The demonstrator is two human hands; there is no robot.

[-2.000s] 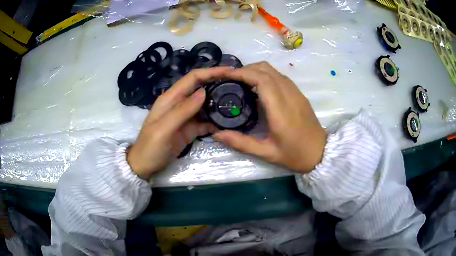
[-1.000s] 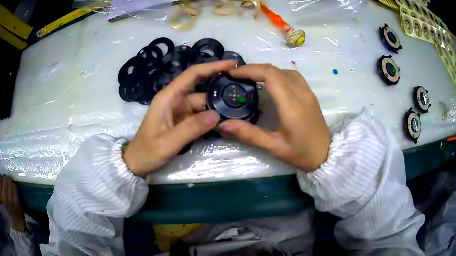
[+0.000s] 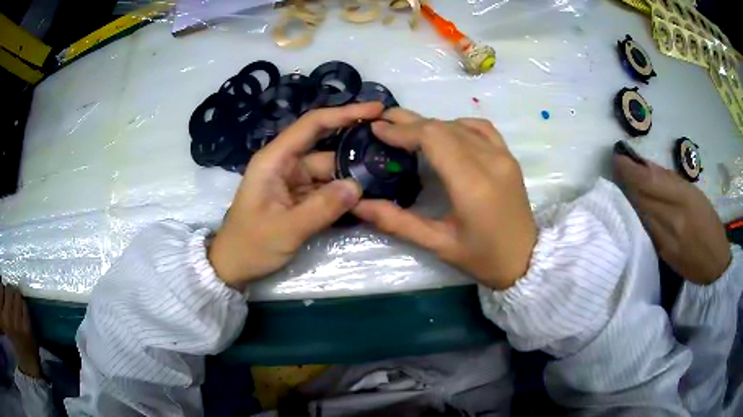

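Note:
A round black unit (image 3: 376,165) with a green spot on its face is held between both hands above the table near its front edge. My left hand (image 3: 289,191) grips its left side, with the thumb at the lower left rim. My right hand (image 3: 460,191) grips its right side, with fingers over the upper right and the thumb below. A loose pile of flat black rings (image 3: 244,114) lies just behind my left hand. Whether a ring sits on the unit cannot be told. The unit's underside is hidden.
Three units with adhesive rings (image 3: 634,111) lie at right, near another person's hand (image 3: 672,208). Adhesive ring sheets (image 3: 692,41) are at far right. An orange-handled tool (image 3: 448,31) and peeled liners (image 3: 295,28) lie at the far side. Another hand (image 3: 16,326) shows at lower left.
Another person's hand has come in at right, and the lowest unit there no longer shows. My right fingers have shifted over the held unit's upper face.

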